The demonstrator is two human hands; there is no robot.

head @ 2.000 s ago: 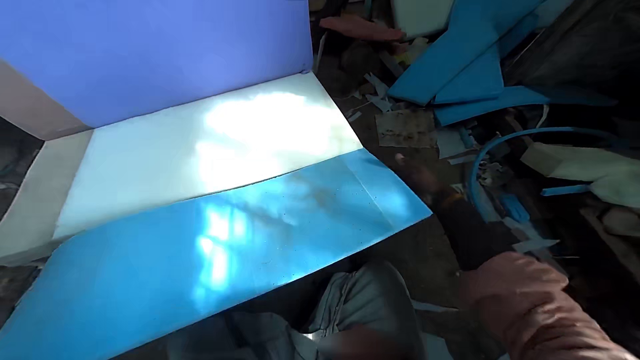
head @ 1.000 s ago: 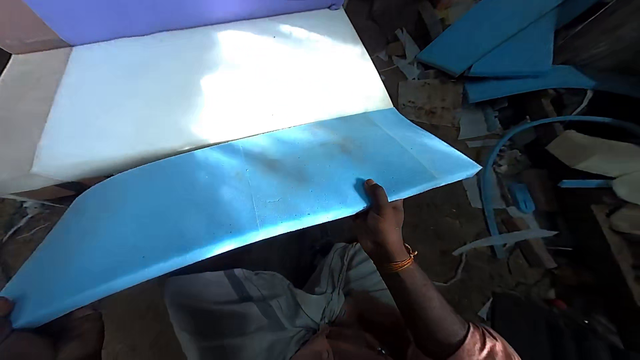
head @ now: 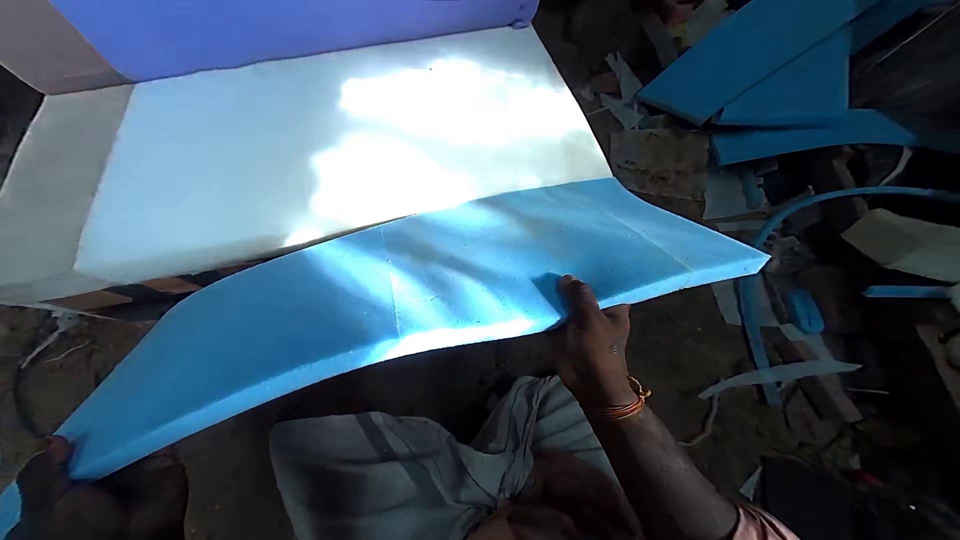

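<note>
A long blue foam sheet (head: 465, 262) stretches across the view, its far edge along the front of a white foam seat pad (head: 247, 157). My right hand (head: 596, 349) grips its near edge right of the middle, thumb on top and fingers hidden below. At the lower left, my left hand (head: 97, 487) holds the sheet's left corner, mostly in shadow. Behind the white pad stands a purple-blue foam panel (head: 300, 30), with greyish foam (head: 64, 172) at the left side. Thin seams cross the blue sheet, and bright sunlight falls on it and the pad.
Blue foam pieces (head: 787, 75) are stacked at the upper right. Below them lie a curved blue foam strip (head: 817, 196), a pale foam scrap (head: 907, 244), a flat brown piece (head: 660, 161) and other offcuts on the floor. My clothed legs (head: 420, 465) are beneath the sheet.
My right hand has come from beyond the sheet's right end to its near edge and taken hold. My left hand has come into view at the left corner. The sheet's near edge is lifted.
</note>
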